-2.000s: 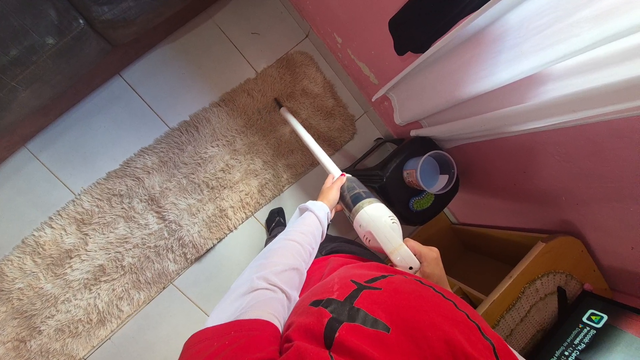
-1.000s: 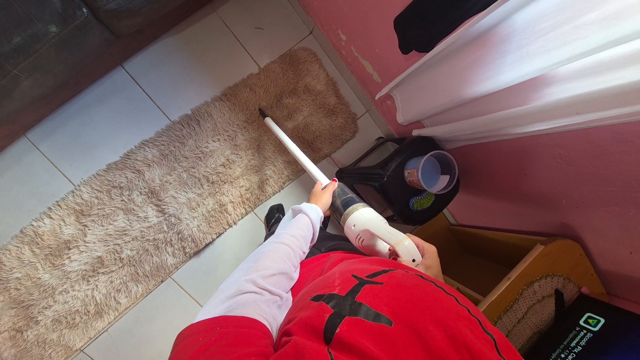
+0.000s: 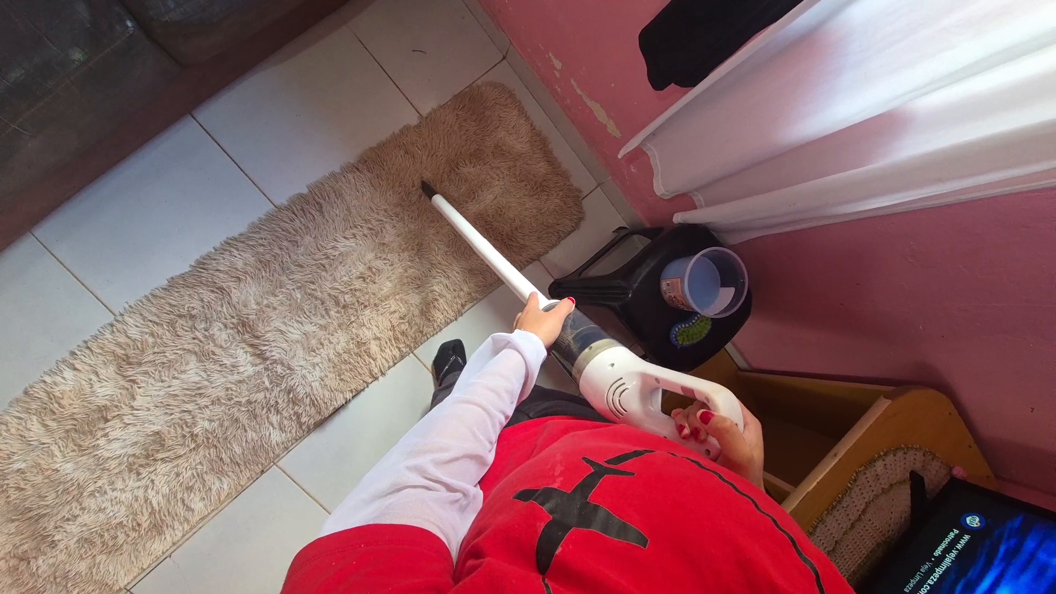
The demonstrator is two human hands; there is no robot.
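A white handheld stick vacuum cleaner [image 3: 615, 375] runs diagonally in front of me. My left hand [image 3: 544, 318] grips it where the white tube meets the dark see-through dust cup. Around the rear loop handle, my right hand [image 3: 730, 437] is closed, with red-nailed fingers partly hidden by the handle. The black nozzle [image 3: 428, 190] at the tube's end is over the shaggy beige rug [image 3: 272, 305], near its far part. Whether it touches the pile I cannot tell.
A black plastic stool [image 3: 627, 285] by the pink wall holds a clear plastic tub [image 3: 705, 282] and a green-and-blue brush [image 3: 691, 330]. Nearby are a wooden cabinet [image 3: 866, 421], a screen [image 3: 965, 536] and a white curtain [image 3: 792, 124]. A dark sofa [image 3: 91, 74] borders the tiled floor.
The nozzle has moved left across the rug from its place two seconds ago. Both hands have stayed on the vacuum cleaner. The screen's picture has changed.
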